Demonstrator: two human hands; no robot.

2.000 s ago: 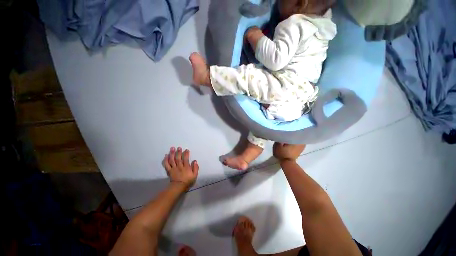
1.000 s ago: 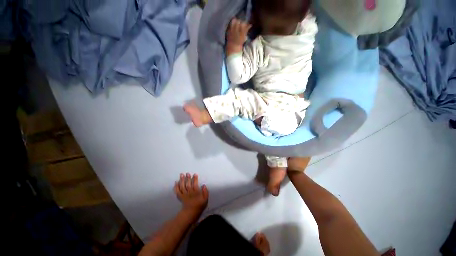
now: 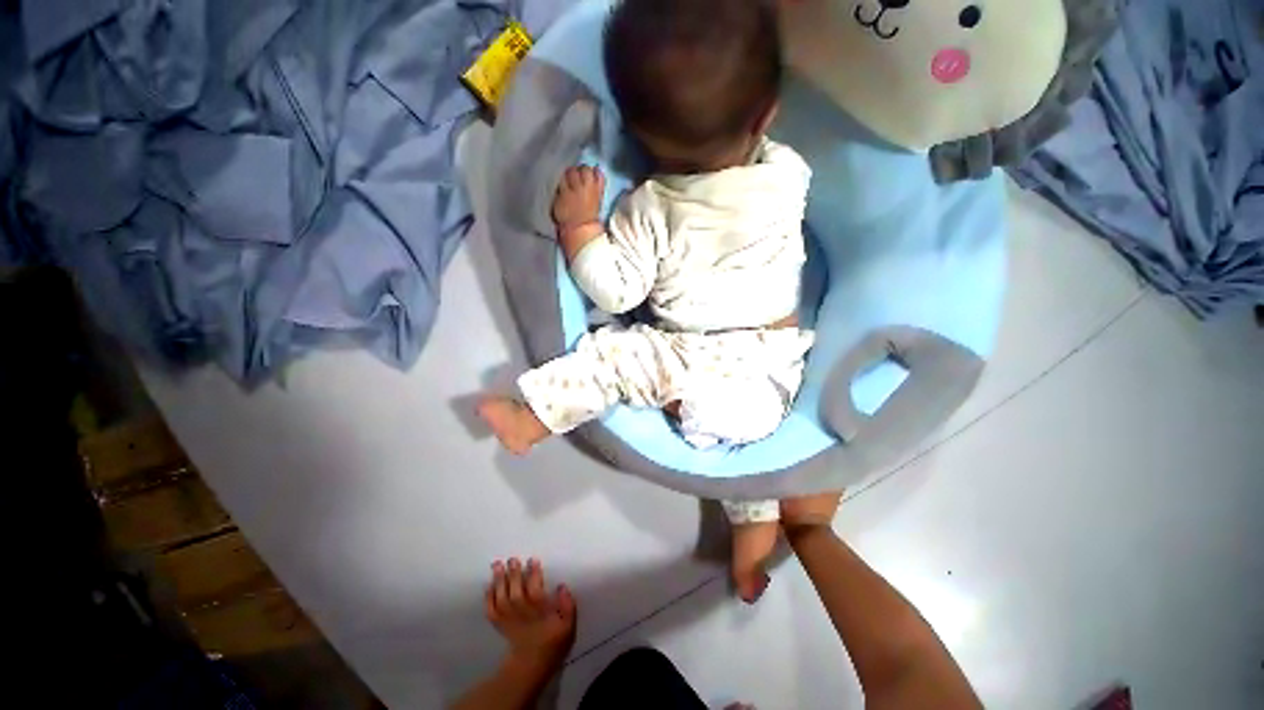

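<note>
A light-blue padded baby floor seat [image 3: 957, 243] with a grey rim stands on the white worktable [image 3: 1081, 458]. A baby [image 3: 728, 250] in white patterned clothes sits in it, one hand on the left side of the rim, head bent down. My left hand [image 3: 530, 610] lies on the table with fingers spread, holding nothing. My right hand [image 3: 812, 511] is at the seat's front lower edge beside the baby's lower leg. Its fingers are hidden under the rim, so its grip cannot be told.
A blue-grey cloth heap [image 3: 277, 167] lies at the table's left, another cloth heap [image 3: 1178, 153] at the right. A white plush animal face [image 3: 929, 56] is behind the seat. A yellow packet [image 3: 496, 65] touches the rim. Brown cartons [image 3: 180, 541] stand below the left edge.
The baby now leans further over the left rim with its head down. The view has shifted, showing more cloth, the plush face and the yellow packet. My left hand stays flat; my right stays at the rim.
</note>
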